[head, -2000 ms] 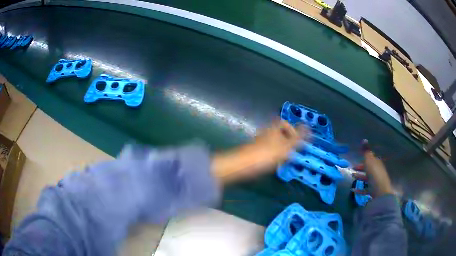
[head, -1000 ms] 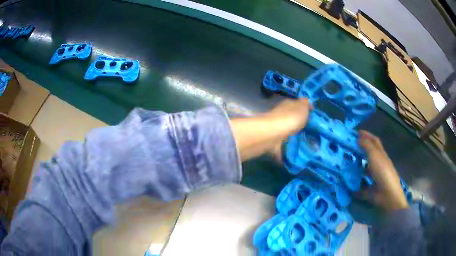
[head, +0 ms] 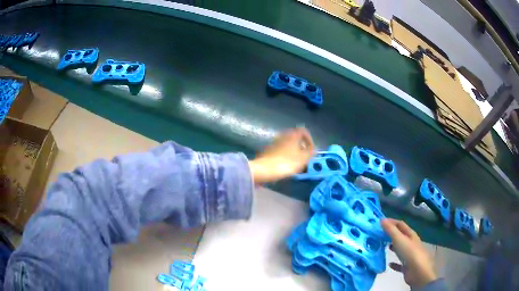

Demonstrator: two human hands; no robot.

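Observation:
A heap of overlapping blue controller shells lies on the white board in front of me. My left hand is slightly blurred, at the left end of another blue shell just behind the heap. Its fingers are curled, and I cannot tell whether they grip that shell. My right hand is at the right side of the heap, fingers apart, fingertips at or very near the shell edges. Small blue clips lie on the board at the bottom left of centre.
The dark green conveyor belt carries spaced blue shells, including one behind the heap and one further back. Open cardboard boxes stand at left, one with blue parts. Brown cardboard sheets lie across the belt.
The shells held between my hands over the belt are now down on the heap, which is taller. My left hand has moved left, my right hand down. More belt shells show at right.

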